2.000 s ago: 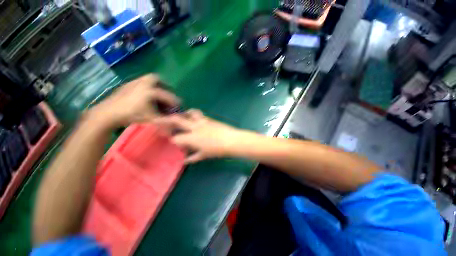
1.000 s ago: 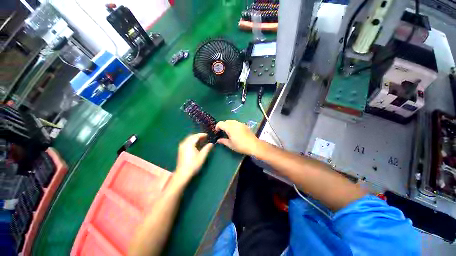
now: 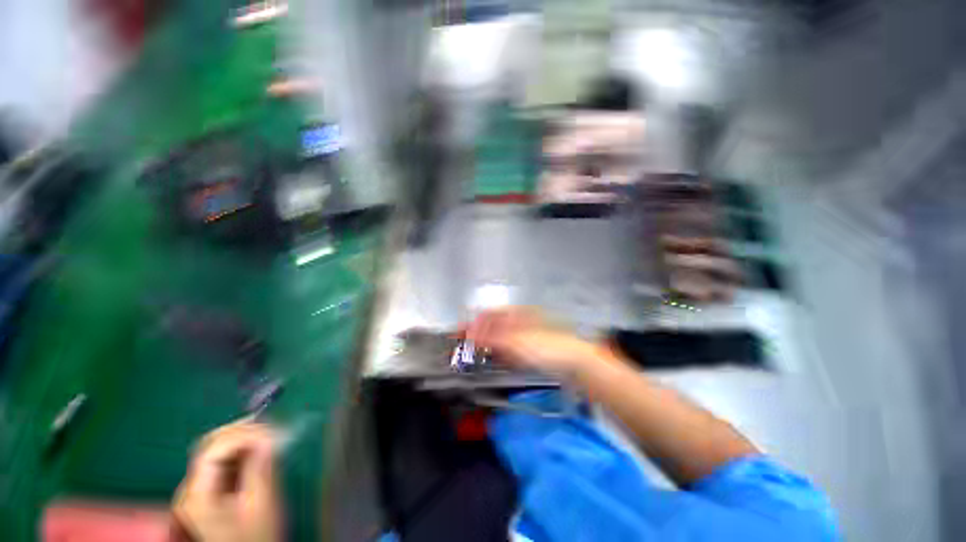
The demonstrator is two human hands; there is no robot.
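Observation:
The picture is strongly blurred. My left hand (image 3: 228, 482) is low over the green bench (image 3: 138, 349), fingers curled. A small dark and pale thing (image 3: 263, 398) shows just above its fingertips; I cannot tell if it is held. My right hand (image 3: 519, 337) is at the front edge of the metal machine bed (image 3: 530, 254), with a small shiny thing (image 3: 463, 356) at its fingertips; whether it grips this is unclear. A dark blurred strip, possibly the module row (image 3: 207, 330), lies on the bench. The salmon-pink tray (image 3: 101, 523) is cut off by the bottom edge.
The black fan (image 3: 212, 196) stands on the bench at the upper left, with the grey controller (image 3: 302, 196) beside it. A green plate (image 3: 503, 159) and the pink-beige screw feeder (image 3: 593, 159) are behind the bed. A brown fixture (image 3: 694, 238) is at its right.
The view has swung right towards the machine. My hands, together at the module row a second ago, are now apart: the right at the machine's front edge, the left over the bench.

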